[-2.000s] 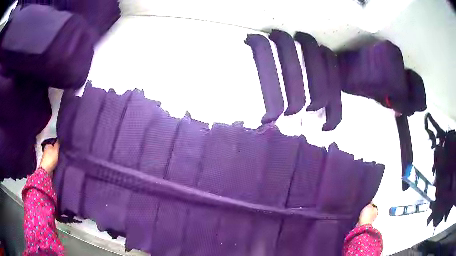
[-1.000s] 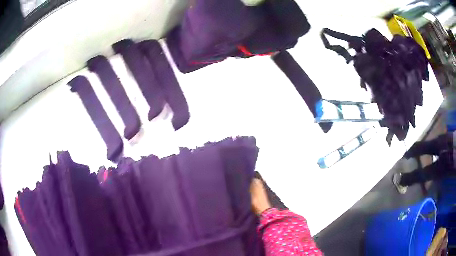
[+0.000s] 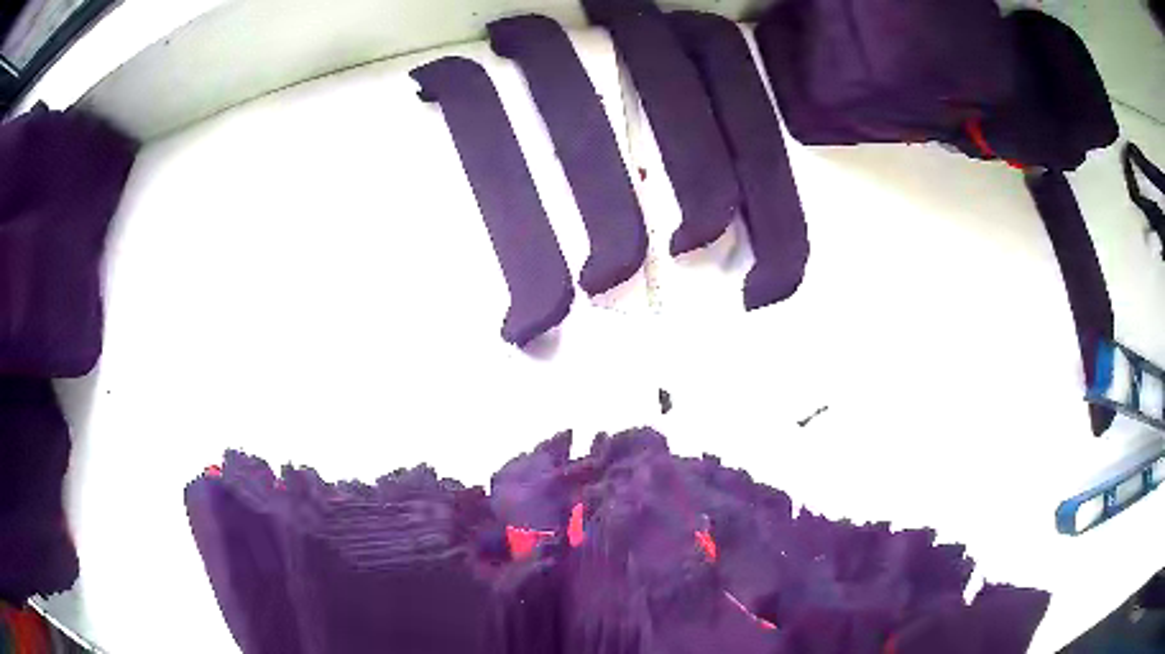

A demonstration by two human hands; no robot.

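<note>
A large heap of dark purple layered knit fabric (image 3: 422, 575) lies at the bottom middle, on the near part of the white table (image 3: 307, 294). Its far edge is ragged and its layers are bunched together. Small red scraps (image 3: 524, 542) show among the folds near its middle. The heap's near part is cut off by the bottom edge. Neither my left hand nor my right hand is in view.
Several curved strip stacks (image 3: 505, 205) lie near the wall. Dark bundles (image 3: 894, 77) sit at the back right, above a single strip (image 3: 1076, 288). Two blue-edged cutting dies (image 3: 1111, 496) are at the right. Dark fabric stacks (image 3: 51, 243) stand at the left edge.
The fabric, spread flat two seconds ago, is now drawn together and bunched lower down, with red scraps showing. Both hands have left the picture. The view has swung right, then back left.
</note>
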